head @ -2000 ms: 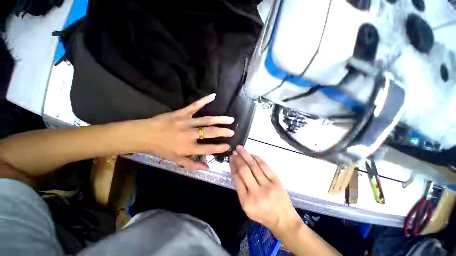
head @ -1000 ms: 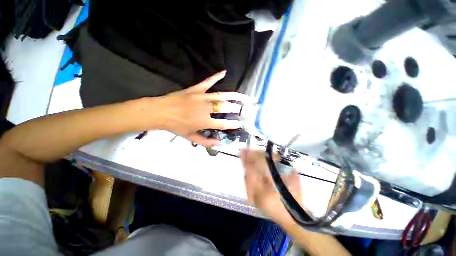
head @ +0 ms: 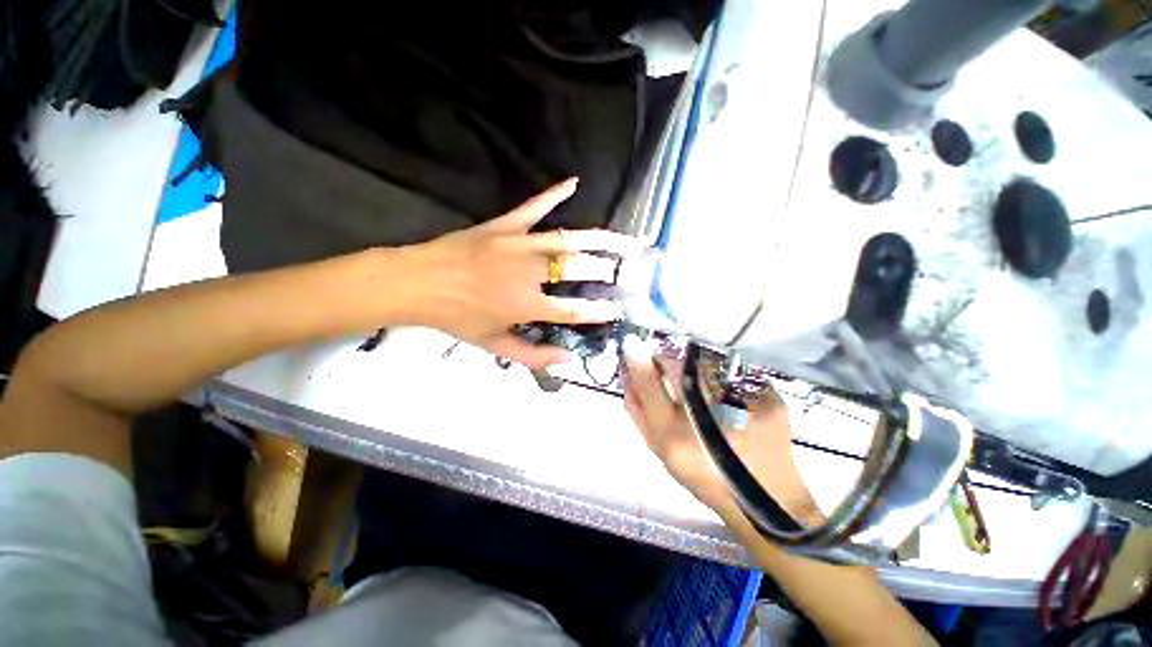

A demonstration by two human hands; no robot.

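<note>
A large black garment panel [head: 379, 152] lies on the table left of the white sewing machine head [head: 783, 190]. My left hand [head: 493, 278], with a ring, lies flat with fingers spread at the panel's near edge, fingertips beside the machine head. My right hand [head: 720, 436] is at the needle area, partly hidden behind a black curved band [head: 739, 487]; its fingertips are near the cloth edge by the presser foot. Whether it pinches the cloth cannot be told. The needle is not clearly visible.
Yellow-green snips [head: 970, 516] and dark red-handled scissors [head: 1076, 575] lie at the table's right. Blue tape [head: 190, 187] and dark frayed cloth [head: 108, 51] are at left. A blue basket [head: 701, 609] is below the table edge.
The view has shifted, with the machine head now covering more of the sewing area. The cloth's near edge has moved away from me. My right hand has moved right, under the machine head.
</note>
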